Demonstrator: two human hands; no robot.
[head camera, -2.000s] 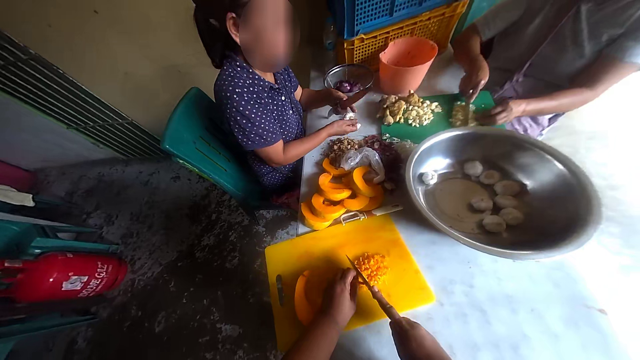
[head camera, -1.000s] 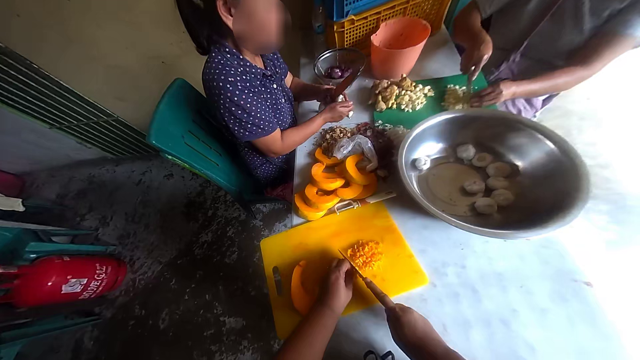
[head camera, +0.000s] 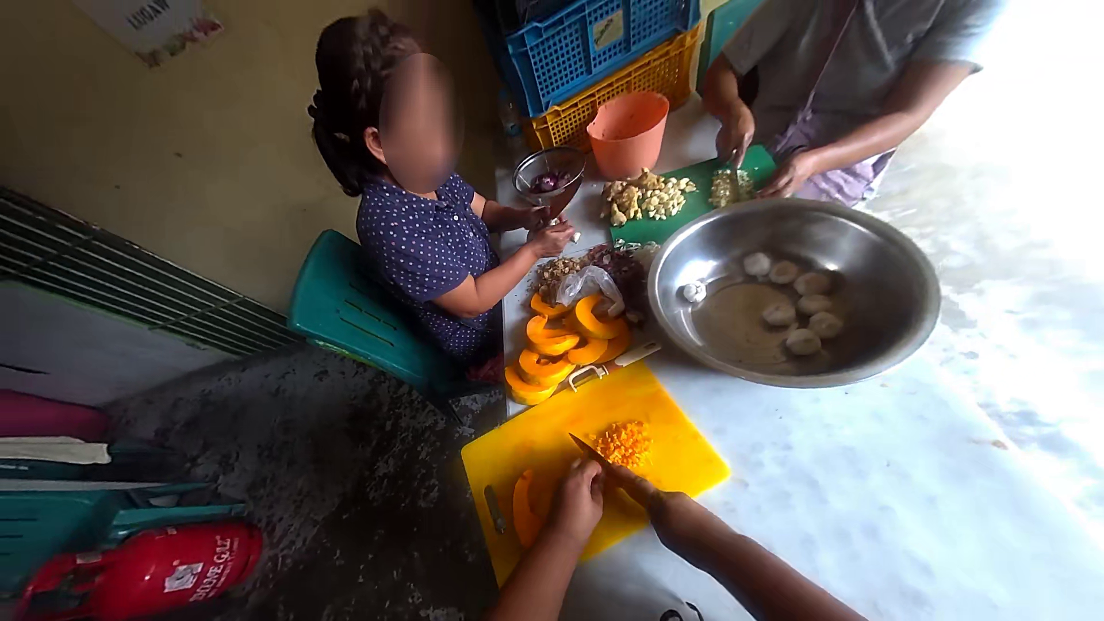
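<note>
On a yellow cutting board (head camera: 681, 431), my right hand (head camera: 677, 517) grips a kitchen knife (head camera: 625, 479) by its handle, the blade pointing up and left. My left hand (head camera: 580, 496) is curled against the blade with fingers closed; whatever lies under its fingers is hidden. Finely diced orange squash (head camera: 625, 443) is heaped just beyond the knife. A squash wedge (head camera: 524, 509) rests on the board left of my left hand. Curved squash slices (head camera: 545, 366) are piled past the board's far edge, and a peeler (head camera: 586, 376) lies beside them.
A wide steel basin (head camera: 914, 336) holding several pale round pieces stands at right. One person sits at left, handling a small piece over the table; another cuts on a green board (head camera: 642, 228). Behind are an orange bucket (head camera: 630, 142) and stacked crates (head camera: 604, 52). A red gas cylinder (head camera: 172, 565) is at lower left.
My hands stay at the board with the knife beside the diced squash. The seated person's hands have moved nearer each other since the first frame. The view shifts slightly.
</note>
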